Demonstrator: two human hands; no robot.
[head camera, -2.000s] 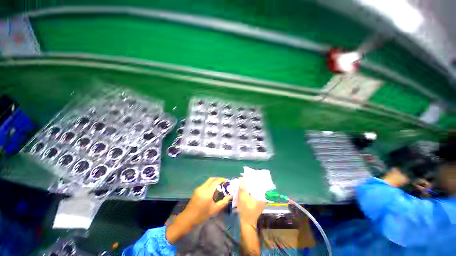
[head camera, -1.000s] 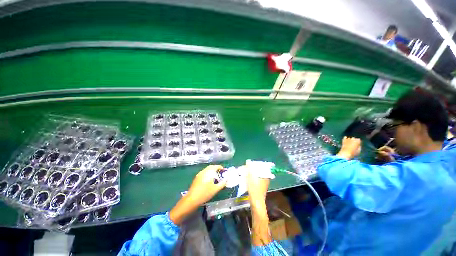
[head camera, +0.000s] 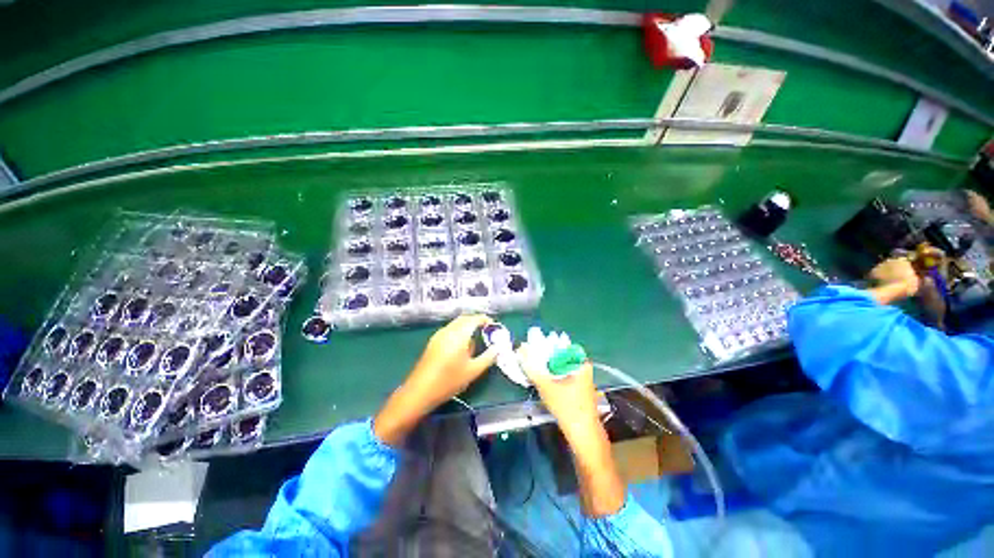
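My left hand (head camera: 449, 365) holds a small round dark part with a bright rim (head camera: 494, 336) in its fingertips, near the bench's front edge. My right hand (head camera: 561, 381) holds a bunched white cloth (head camera: 508, 359) against or close beside the part; whether they touch is unclear. A green fitting (head camera: 566, 360) with a pale tube trailing right is also in my right hand. A squared clear tray (head camera: 431, 317) with rows of dark round parts lies just beyond my hands.
Overlapping clear trays (head camera: 68, 332) are stacked left. A loose round part (head camera: 315, 328) lies by the front tray. Right are a finer-spaced tray (head camera: 719, 283), a black bottle-like item (head camera: 766, 214) and a neighbour's blue sleeve (head camera: 872, 347). A cardboard box (head camera: 643, 458) is below.
The view has shifted, and the neighbour's head has left the picture. The green fitting now shows larger on top of my right hand. The part and cloth remain held close together.
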